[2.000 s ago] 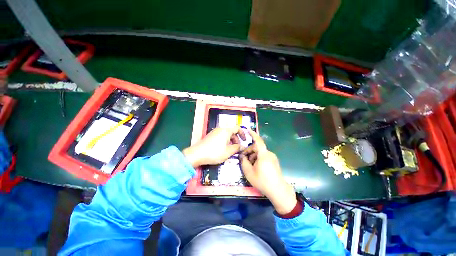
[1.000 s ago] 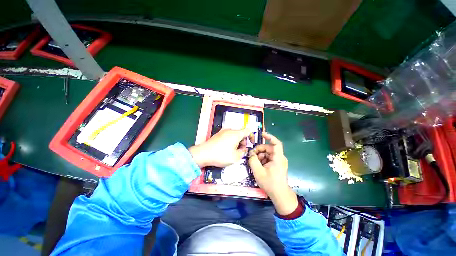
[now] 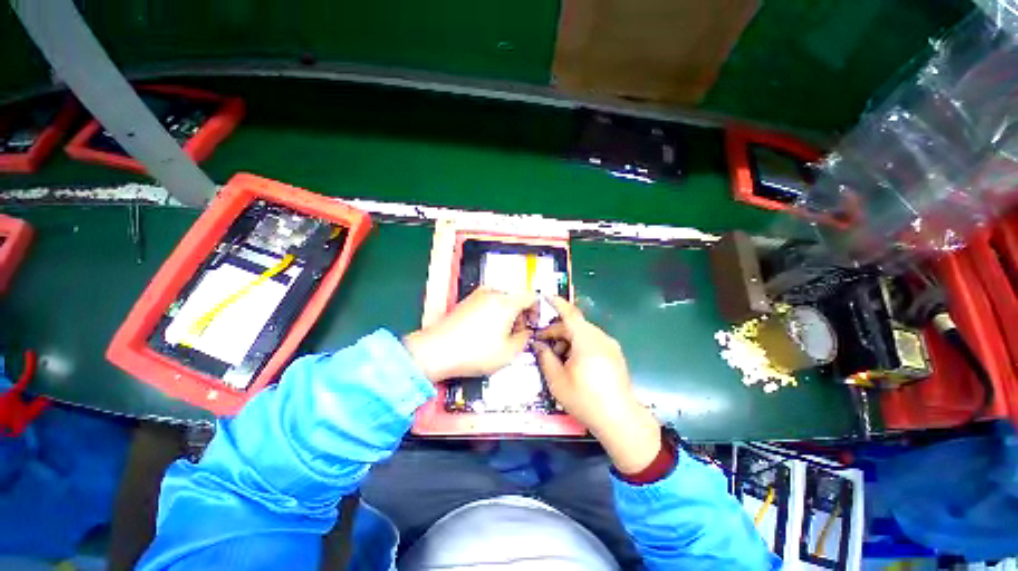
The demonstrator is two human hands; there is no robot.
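An open-backed tablet (image 3: 492, 394) lies in a red-orange foam frame (image 3: 441, 422) on the green bench in front of me. A yellow-orange strip shows near its top. My left hand (image 3: 476, 334) and my right hand (image 3: 592, 370) meet over the middle of the tablet, fingertips almost touching. Both hands pinch a small component (image 3: 544, 317), whitish with a dark part. Its exact shape is too small and blurred to tell. The fingers hide part of the tablet's middle.
A second framed tablet (image 3: 238, 301) lies at left. More framed tablets and a dark slab (image 3: 627, 145) lie on the rear lane. At right are a brown block (image 3: 739, 278), pale yellow bits (image 3: 756, 355), a round tin (image 3: 812, 336), a black boxy unit (image 3: 873, 323) and hanging clear bags (image 3: 910, 156).
The view has shifted slightly. My hands stay together over the tablet with small finger movements. The framed tablets and the dark slab on the rear lane have moved right compared with two seconds ago.
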